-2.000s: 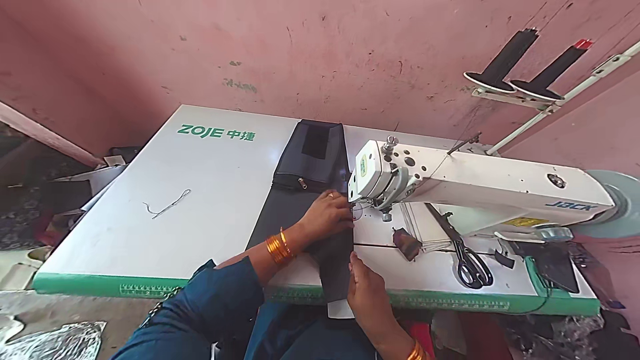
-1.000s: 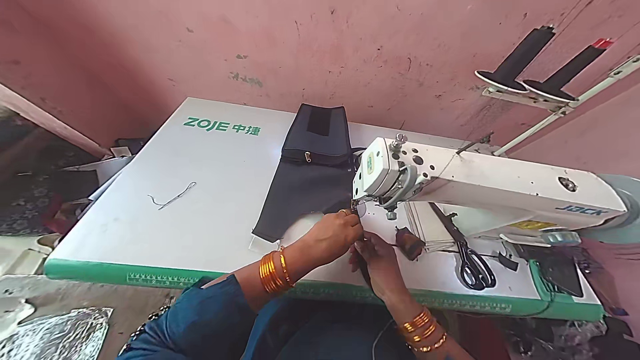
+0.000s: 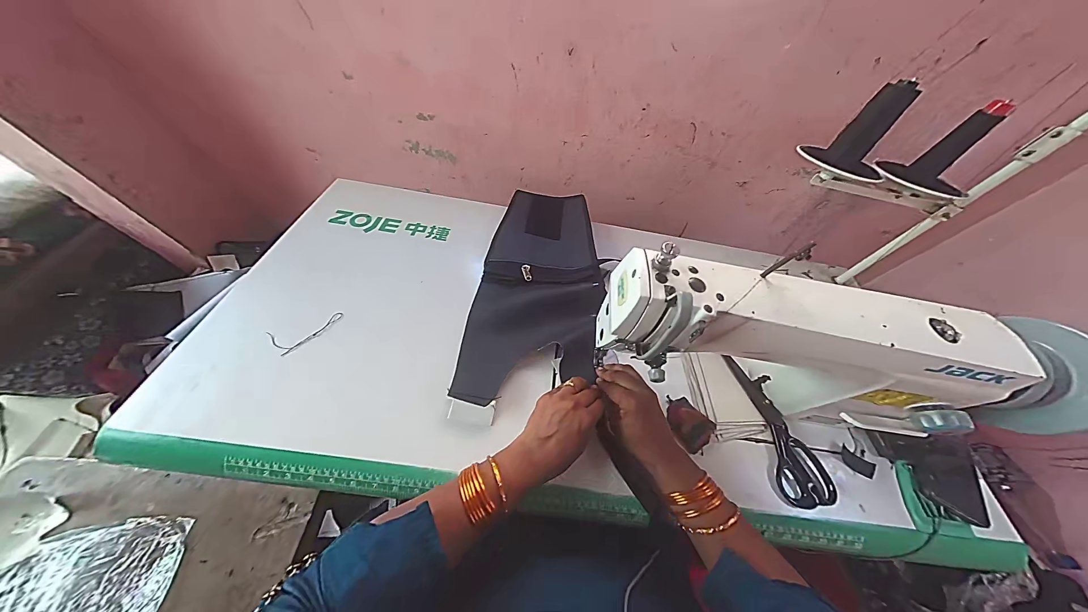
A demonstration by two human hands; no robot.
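Observation:
A dark fabric piece (image 3: 535, 314) with a zipper (image 3: 526, 272) across it lies flat on the white sewing table (image 3: 382, 374), its right edge beside the needle end of the Jack sewing machine (image 3: 816, 331). My left hand (image 3: 565, 425) pinches the fabric's near edge just in front of the presser foot. My right hand (image 3: 637, 421) meets it there, fingertips on the same edge and on a dark strip (image 3: 625, 467) that runs down over the table's front. The fingers partly hide the needle area.
Black-handled scissors (image 3: 799, 476) lie right of my right hand, near a small dark reddish-brown object (image 3: 689, 424). A loose thread (image 3: 308, 333) rests on the left of the table. Two black thread cones (image 3: 875, 127) (image 3: 956, 149) stand on a rack at the upper right.
My left hand has moved off the middle of the fabric to its edge by the machine. My right hand has moved up beside it. The fabric's lower left part now lies uncovered.

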